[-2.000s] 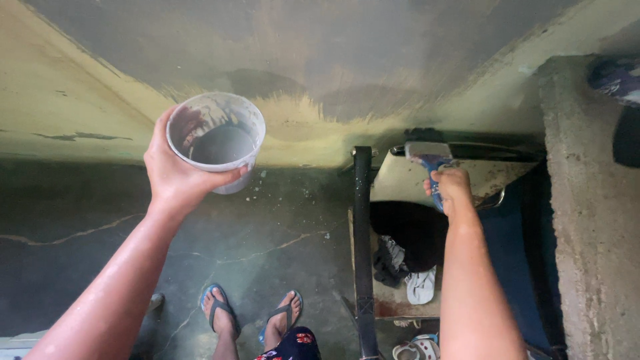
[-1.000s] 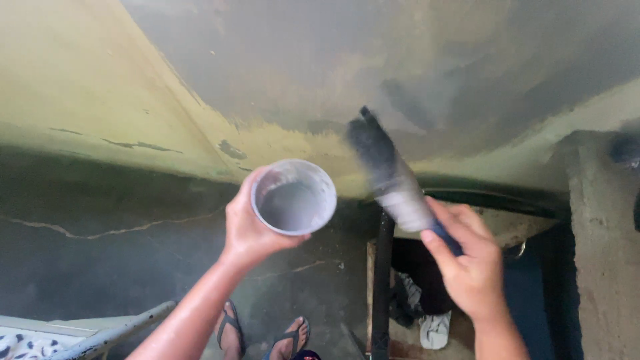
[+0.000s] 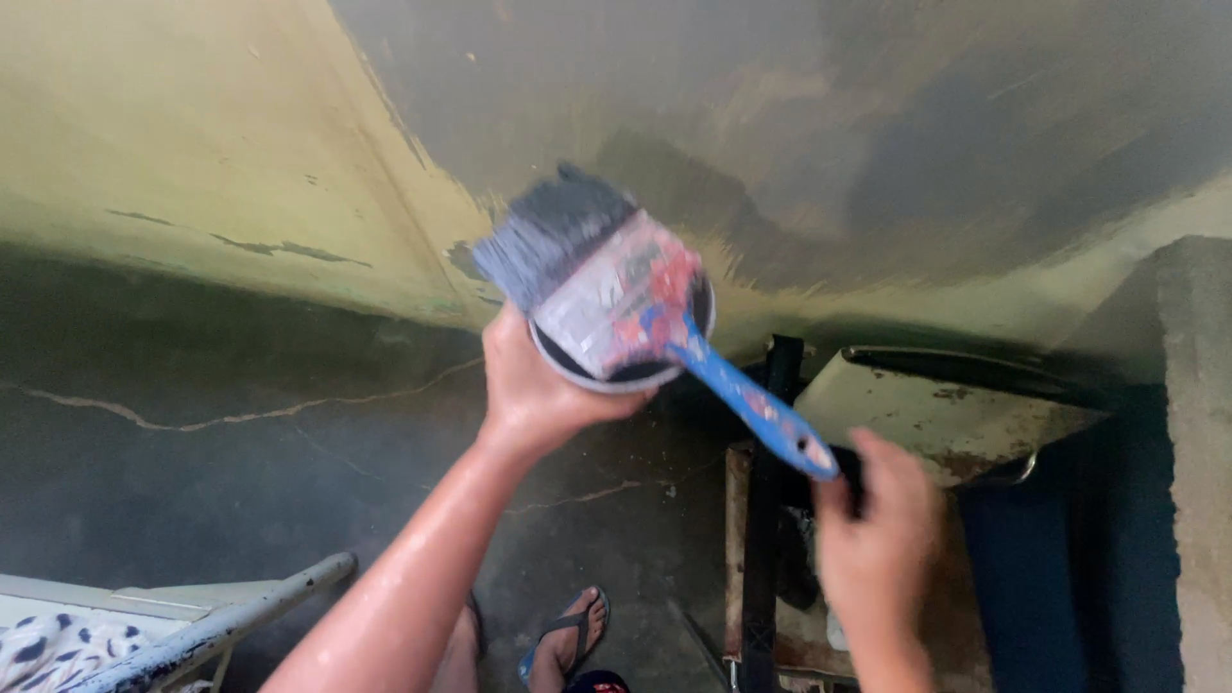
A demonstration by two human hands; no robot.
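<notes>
My left hand grips a round plastic tub from its left side and below. Across the tub's mouth lies a wide paintbrush, its dark grey, wet bristles past the upper-left rim. Red and grey paint smears cover its ferrule, and its blue handle points down to the right. My right hand, blurred, is at the handle's end with thumb and fingers apart; any contact there is unclear. Beyond the brush, the wall has grey paint over yellow-green. The brush hides most of the tub's inside.
At lower right stand a rusty, pale metal panel and a dark upright post. A concrete edge runs down the far right. A worn metal rail and spotted cloth are at lower left. My sandalled foot is on the cracked floor.
The paintbrush has moved from the right of the tub to lie across its mouth. My right hand, which held the handle a second ago, now has its fingers apart at the handle's end.
</notes>
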